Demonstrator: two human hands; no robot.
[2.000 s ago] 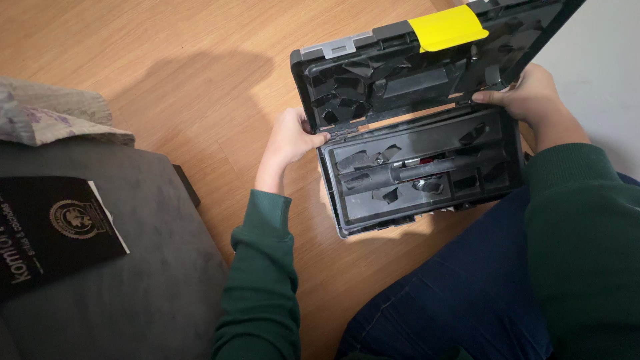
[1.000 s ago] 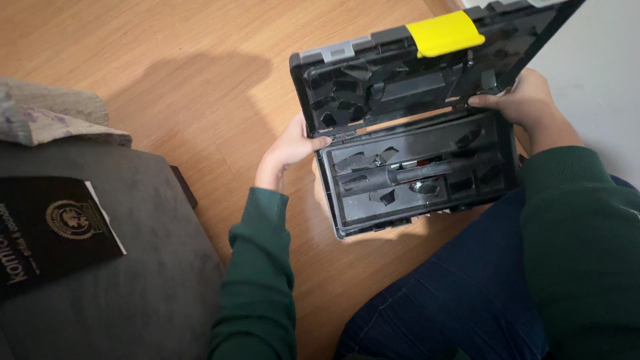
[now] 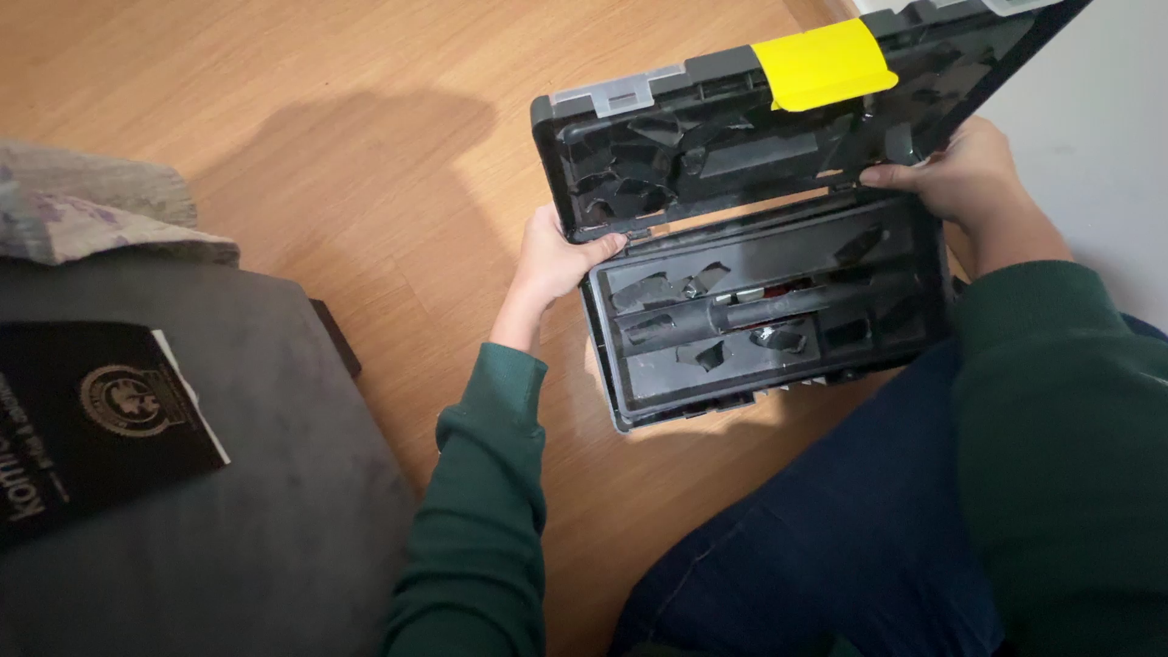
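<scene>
A black plastic toolbox (image 3: 666, 392) is held with its lid (image 3: 766, 155) raised, tilted above the wood floor. My left hand (image 3: 557, 260) grips its left side by the hinge, the thumb on the hinge edge. On the right, my right hand (image 3: 976, 182) holds the lid and hinge corner, its thumb lying inside; its other fingers are hidden. A yellow latch (image 3: 830, 64) and a clear latch (image 3: 625, 91) sit on the lid's rim. Inside the box is a dark tray (image 3: 657, 379) with jagged holes, through which small metal and red items show. Jagged dark patches also mark the lid.
At the left stands a grey upholstered seat (image 3: 301, 438) with a black printed booklet or bag (image 3: 82, 456) and a patterned cloth (image 3: 100, 219) on it. A pale wall (image 3: 1095, 137) rises at the right. My legs in blue jeans (image 3: 785, 520) are below the toolbox.
</scene>
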